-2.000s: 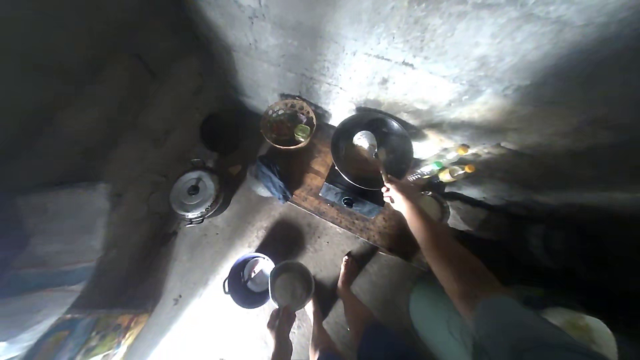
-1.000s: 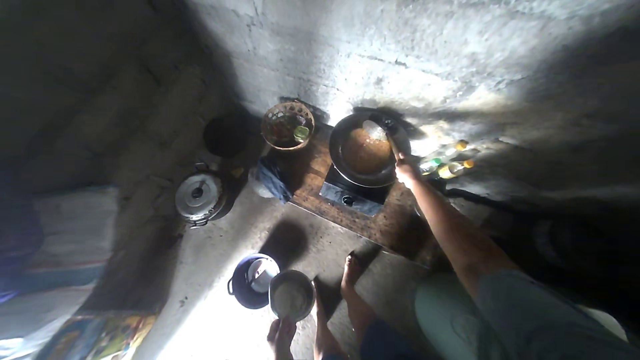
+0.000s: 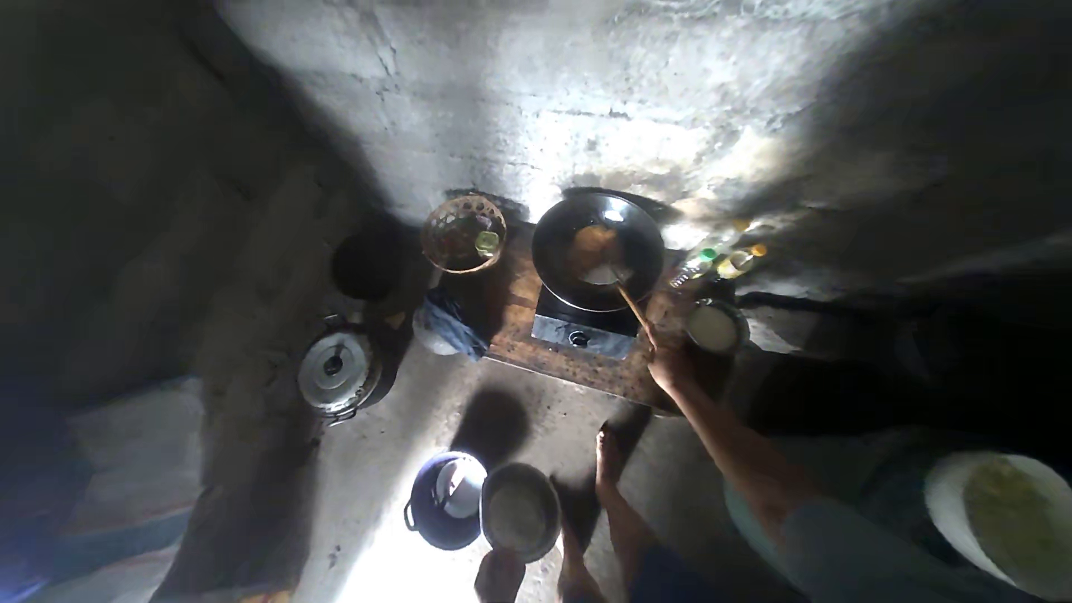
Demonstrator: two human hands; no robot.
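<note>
My right hand grips the wooden handle of a metal turner, whose head lies in a black wok at the near side of some orange-brown food. Under the wok is a single-burner gas stove on a low wooden board. At the bottom of the view my left hand holds the near rim of a round metal bowl; its contents are too dim to tell. Touching or close to that bowl, on the left, stands a dark blue pot with something pale inside.
A woven basket holding a green item stands left of the wok, with a dark plastic bag below. Farther left is a lidded metal pot. Bottles and a container with white contents stand right. A pale bowl is lower right.
My right hand has drawn the turner from the wok's upper right toward its near side. The container with white contents beside the stove now shows more fully. My left hand stays at the metal bowl.
</note>
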